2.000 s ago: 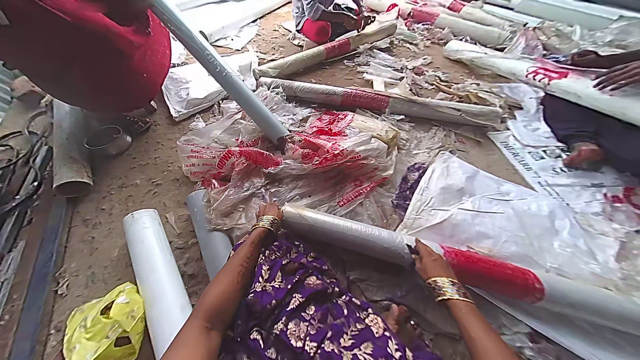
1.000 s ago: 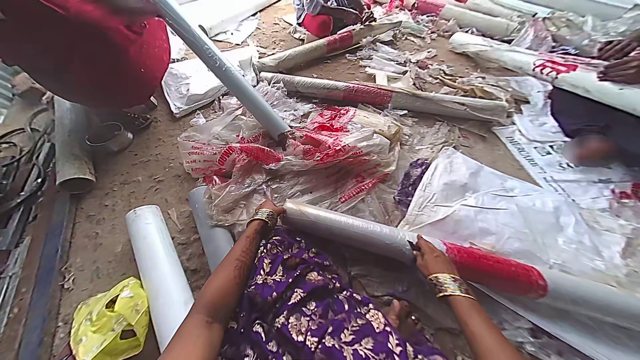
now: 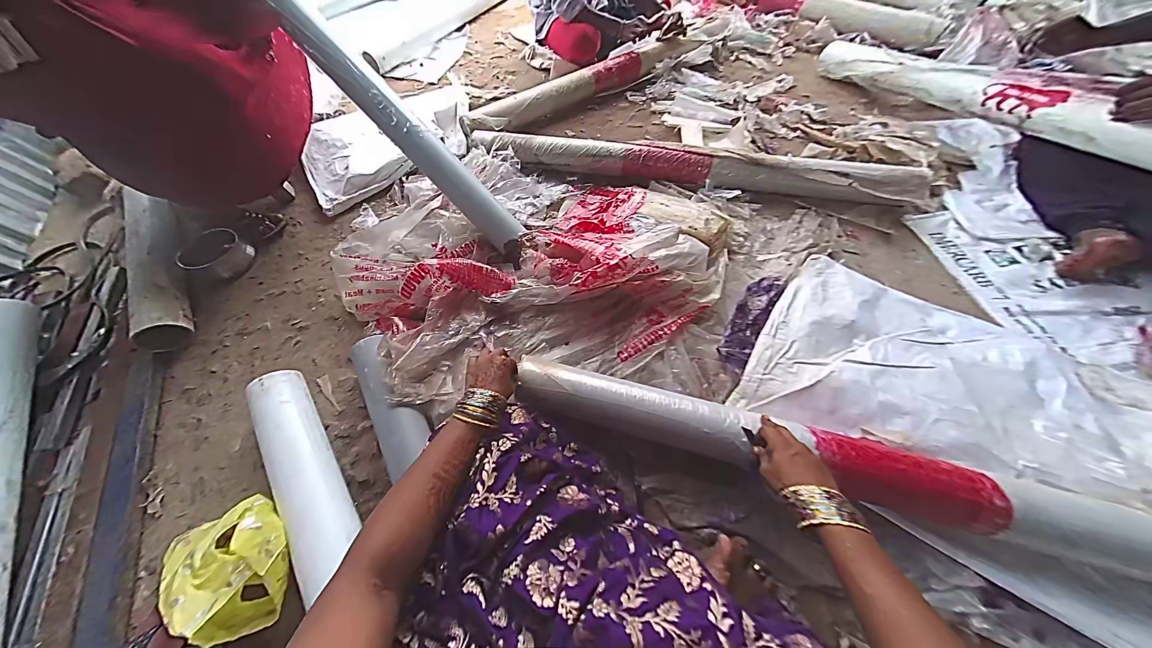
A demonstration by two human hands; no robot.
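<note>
A long plastic-wrapped pipe [image 3: 639, 409], grey with a red band, slants across my lap toward the lower right. My left hand [image 3: 491, 371] is closed around its left end, by a heap of clear plastic film with red print [image 3: 540, 279]. Further right, my right hand [image 3: 792, 463] rests on the pipe just left of the red band, with a small dark object, perhaps a blade, at its fingertips; most of that object is hidden. A white sheet [image 3: 900, 351] lies behind the pipe. Both wrists wear bangles.
Left of my lap are a white pipe [image 3: 301, 477], a grey pipe [image 3: 389, 396] and a yellow plastic bag [image 3: 225, 571]. Beyond the film lie wrapped pipes [image 3: 765, 173]. A person in red [image 3: 207, 108] is at the upper left, near a slanted grey pipe [image 3: 414, 135]; other people are further back.
</note>
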